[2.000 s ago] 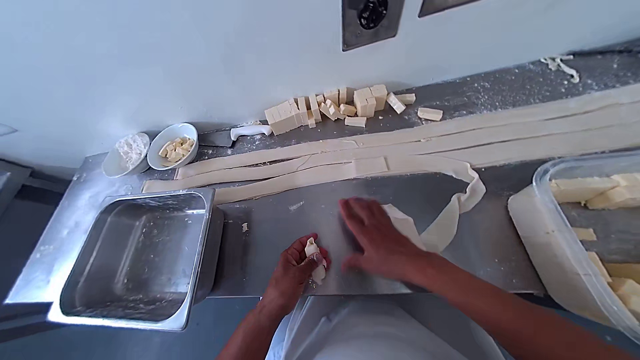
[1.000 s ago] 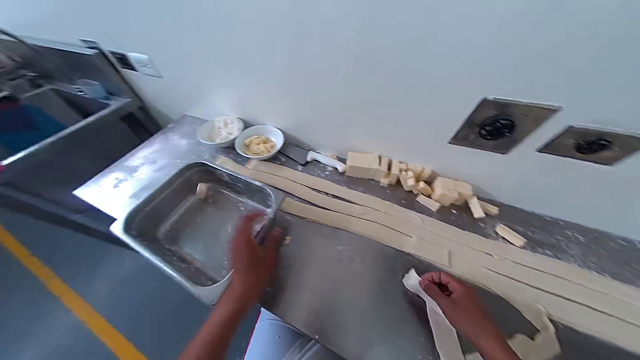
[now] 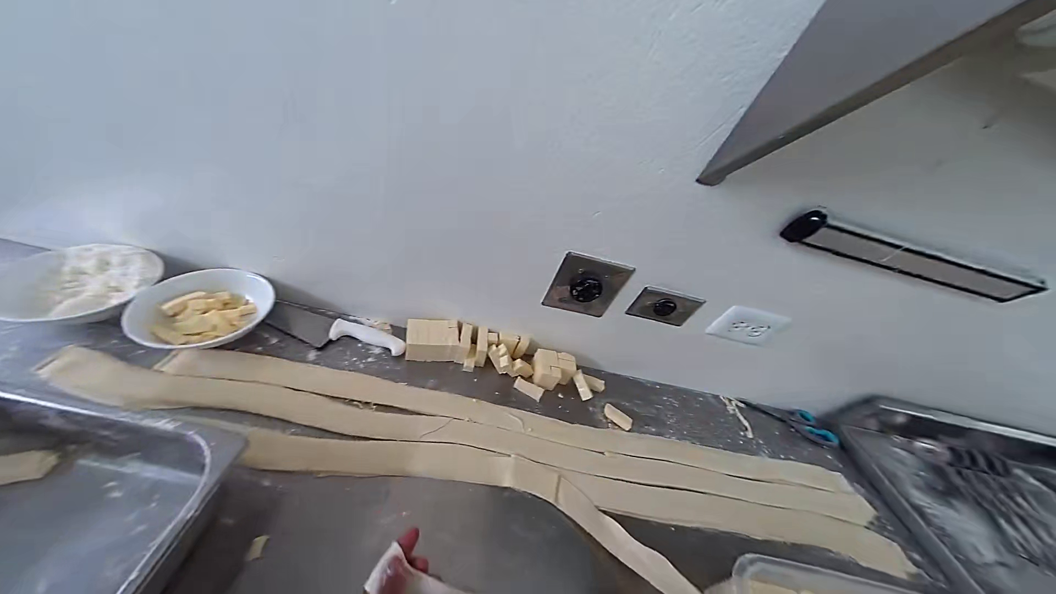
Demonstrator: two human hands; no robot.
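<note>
My left hand (image 3: 408, 563) shows only in part at the bottom edge, its fingertips around a floury end of dough strip (image 3: 382, 576). My right hand is out of view. Behind the hand, long flat dough strips (image 3: 371, 419) run along the steel worktop (image 3: 363, 520), and one bends down to the bottom edge. Against the wall stand cut blocks and sticks of pale cheese (image 3: 433, 340). A white-handled knife (image 3: 367, 336) lies beside them. To its left are a bowl of pale sticks (image 3: 202, 315) and a bowl of white flour-like powder (image 3: 99, 280).
A steel pan (image 3: 194, 495) holding a dough-covered piece (image 3: 26, 466) is at lower left. A clear plastic container (image 3: 747, 569) sits at bottom right. Blue-handled scissors (image 3: 813, 427) lie near a metal tray (image 3: 949, 470). Sockets (image 3: 587, 285) and a cabinet's lower edge (image 3: 784, 136) are above.
The view has swung up and right. My left hand has left the steel pan and is now at the dough strip's end. My right hand, at that end a second ago, has gone out of view.
</note>
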